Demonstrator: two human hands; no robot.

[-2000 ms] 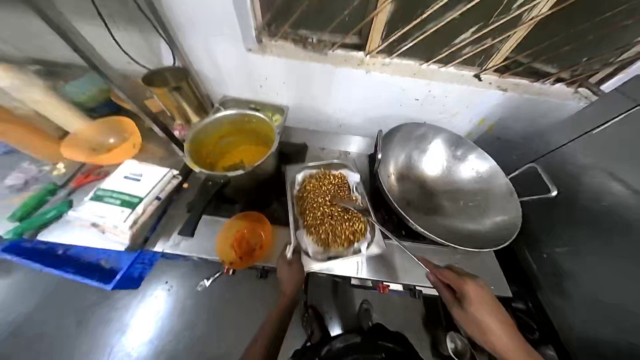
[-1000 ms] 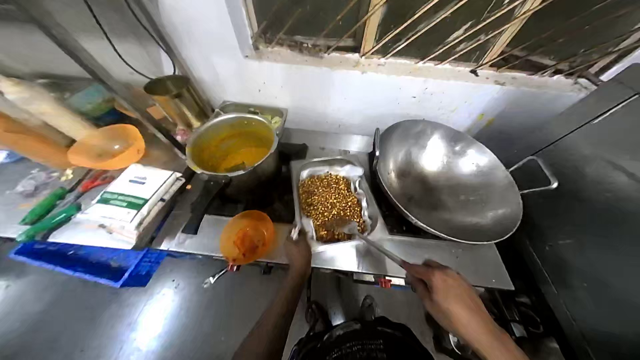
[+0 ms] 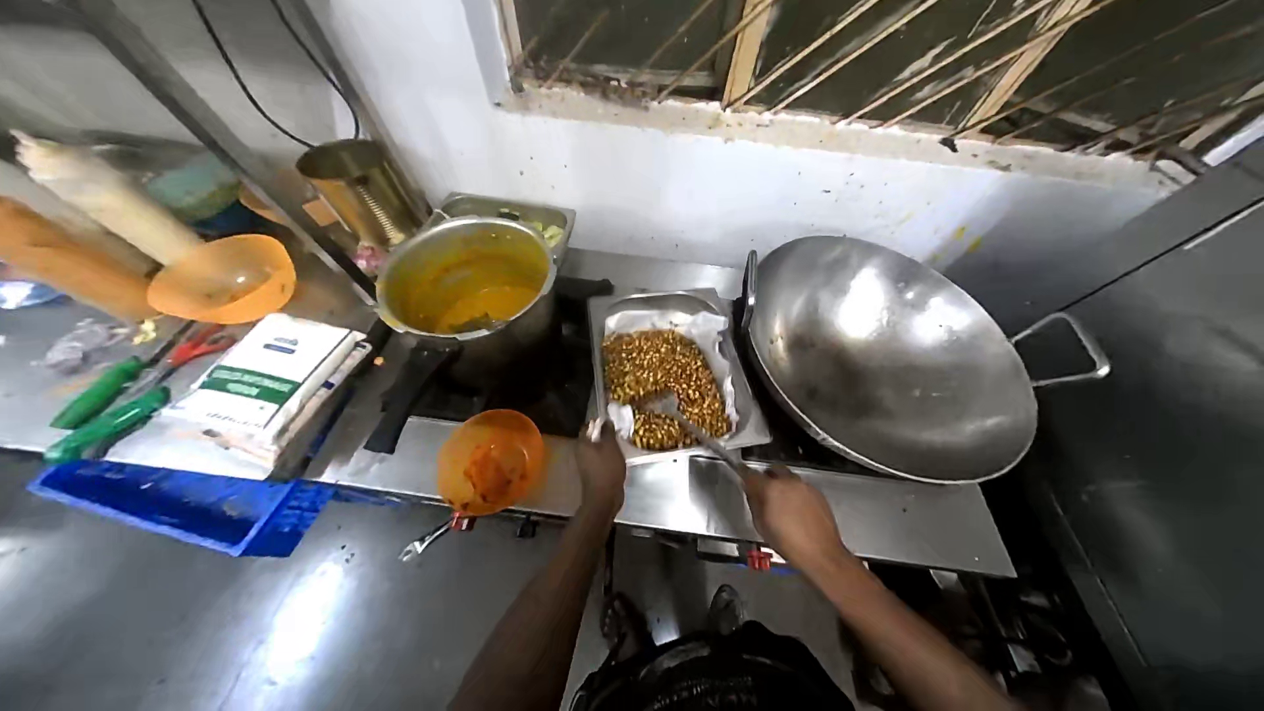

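A rectangular steel tray (image 3: 752,415) on the stove holds white lining paper (image 3: 713,331) and a layer of browned nuts or seeds (image 3: 662,365). My right hand (image 3: 790,509), at the tray's near right, is closed around the handle of a metal spoon (image 3: 713,444); the spoon's head rests among the pieces at the near side. My left hand (image 3: 599,464) grips the tray's near left corner, with a bit of white paper or cloth by the fingers. An orange plastic bowl (image 3: 518,444) with reddish-orange contents stands just left of that hand.
Right of the tray sits a big steel wok (image 3: 889,355). A pressure cooker pot (image 3: 548,286) with yellow-orange curry stands left, its black handle (image 3: 395,400) pointing nearer. Farther left are a white packet (image 3: 267,375), green-handled tools (image 3: 109,425), another orange bowl (image 3: 227,281) and a blue crate (image 3: 197,509).
The spoon's head has moved from the right middle of the pieces to the tray's near side. My right hand has shifted left, closer to the tray. My left hand stays at the corner.
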